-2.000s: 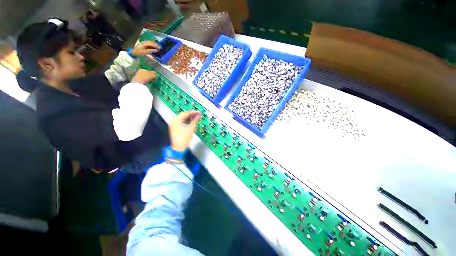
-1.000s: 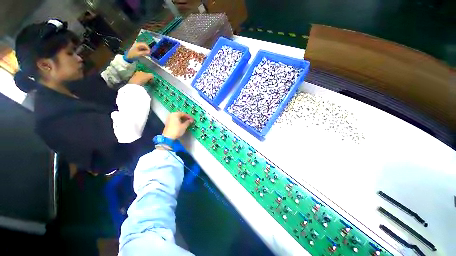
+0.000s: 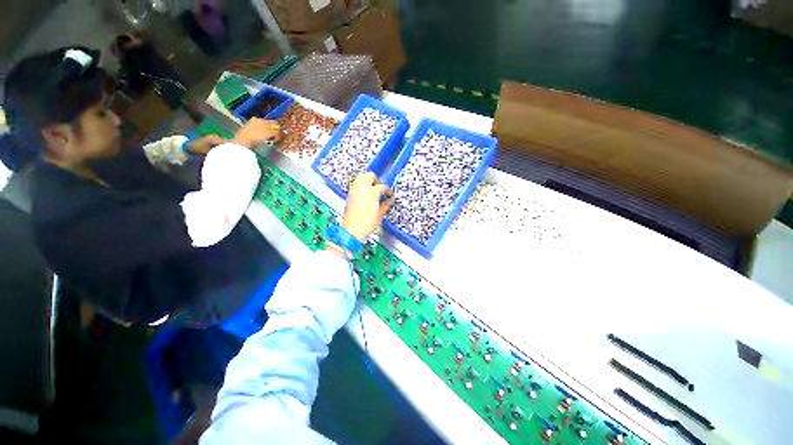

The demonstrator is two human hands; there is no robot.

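My left hand (image 3: 363,207), with a blue wrist strap, is over the near end of the gap between two blue bins. Its fingers are bent together at the rims; whether they hold a part is too small to tell. The left blue bin (image 3: 323,174) and the larger right blue bin (image 3: 487,156) hold heaps of small silvery and dark cylinders. The long strip of green circuit boards (image 3: 416,306), dotted with small parts, runs diagonally below the bins and passes partly under my wrist. My right hand is not in view.
A neighbouring person (image 3: 96,217) at the left reaches to an orange-brown pile (image 3: 304,129) beside a small blue bin (image 3: 283,106). Pale parts (image 3: 513,213) lie right of the bins. Three dark strips (image 3: 650,361) lie at the lower right. An open cardboard box (image 3: 626,156) stands behind the table.
My left hand has moved from the green boards up and right to the blue bins. The neighbour's near hand has moved to the orange-brown pile. The view has shifted slightly.
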